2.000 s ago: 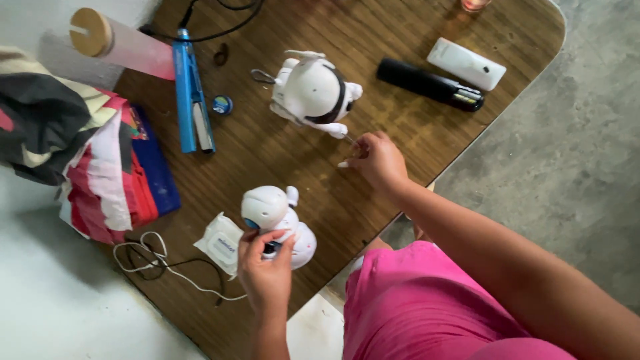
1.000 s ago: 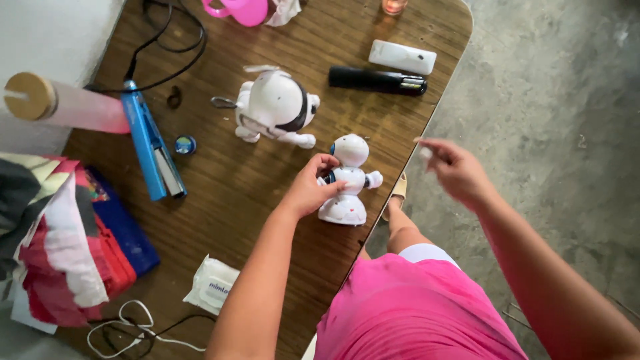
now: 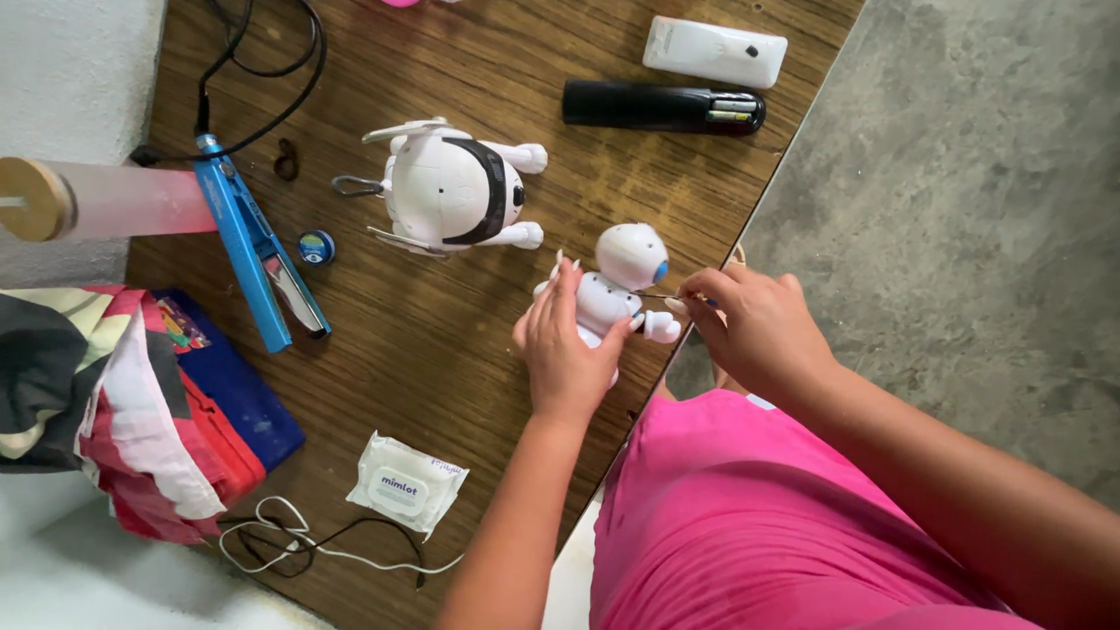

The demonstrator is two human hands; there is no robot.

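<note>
A white toy robot point(image 3: 604, 302) with a round head and blue face part stands or lies near the table's edge, its back with small dark holes toward me. My left hand point(image 3: 569, 341) grips its body from the left. Pinched in the fingers of my right hand point(image 3: 744, 315) is a small screwdriver point(image 3: 661, 296), its thin shaft reaching the toy's upper back, just under the head. Whether the tip sits in a hole cannot be told. A white toy robot dog point(image 3: 442, 188) with a black band is just beyond, at the upper left.
Near the far edge lie a black remote control point(image 3: 639, 105) with batteries showing and a white remote point(image 3: 713, 52). To the left are a blue hair straightener point(image 3: 241, 236), a small round tin point(image 3: 316, 248), a pink bottle point(image 3: 131, 201), folded cloths point(image 3: 149, 411), a wipes pack point(image 3: 407, 486) and cables point(image 3: 306, 547).
The toy robot, first near the wipes pack, was moved toward the robot dog and now shows its back. My right hand has come from beyond the table edge to the toy.
</note>
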